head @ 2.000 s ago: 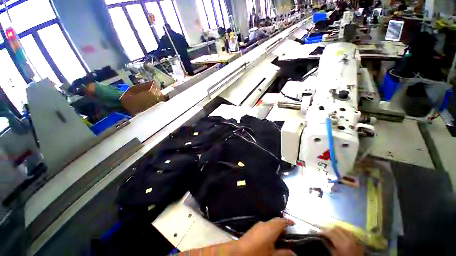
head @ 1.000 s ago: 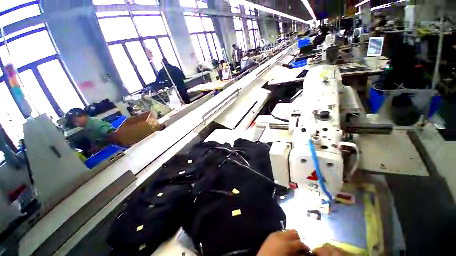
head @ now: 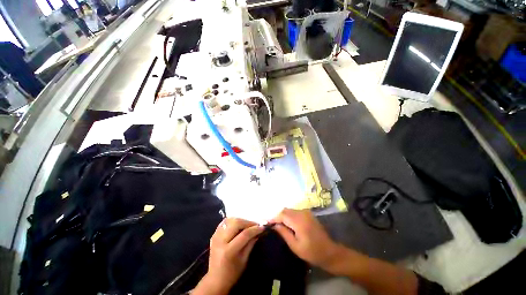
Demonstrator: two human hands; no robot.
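Note:
A black bag piece (head: 275, 259) hangs from my fingertips below the lit needle area (head: 256, 180), with a small pale label near the bottom edge of the view. My left hand (head: 232, 248) and my right hand (head: 303, 233) meet at its top edge and pinch a small dark end between them. The fingers hide most of that end. The white sewing machine head (head: 216, 124) stands just beyond, with a blue air hose (head: 222, 138) curving down to the needle.
A heap of black bag pieces (head: 115, 222) with small yellow labels lies left. A yellow-edged plate (head: 308, 167) is right of the needle. A coiled black cable (head: 378, 203), a black cloth bundle (head: 461, 167) and a tablet (head: 422, 56) are farther right.
The view has turned right and down, bringing the tablet, cable and black bundle at right into closer view. Both hands now show more fully, with fingertips together near the needle area.

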